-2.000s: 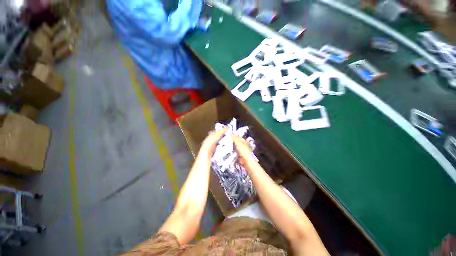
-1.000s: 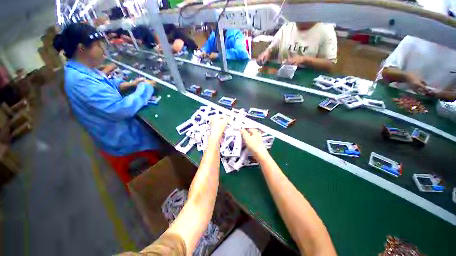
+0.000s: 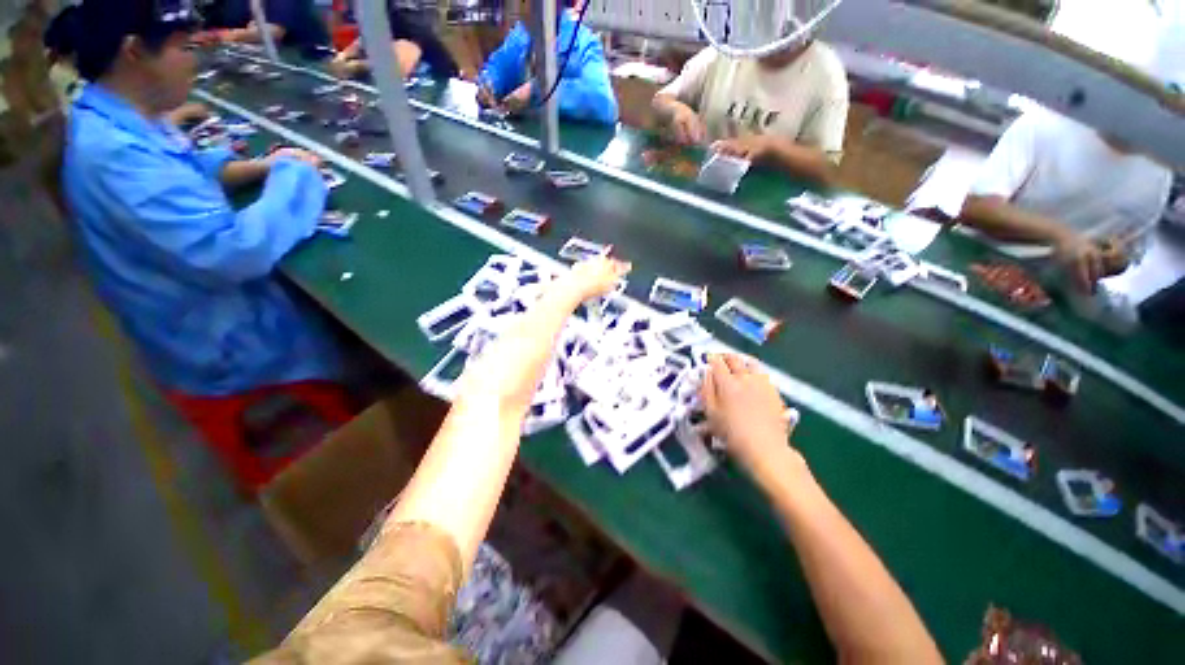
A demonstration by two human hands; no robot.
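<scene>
A loose heap of white plastic frames (image 3: 624,383) lies on the green tabletop (image 3: 832,520) in front of me, beside the belt. My left hand (image 3: 595,281) is at the far edge of the heap, by the pale rail, with its fingers bent over the frames. My right hand (image 3: 741,400) rests on the right edge of the heap, fingers curled down at the frames. Whether either hand grips a frame is unclear. More frames lie jumbled in the box (image 3: 325,487) below the table edge, partly hidden by my left arm.
Part-assembled units (image 3: 998,446) lie spaced along the dark belt (image 3: 832,331). A pile of coppery parts (image 3: 1020,639) is at the lower right. A person in blue (image 3: 195,247) sits at the left on a red stool (image 3: 254,422). Other people sit across the belt.
Both hands went from the box to the tabletop, and the heap there is larger. Since the last earlier frame, my hands have moved apart and the frames are spread wider towards the right.
</scene>
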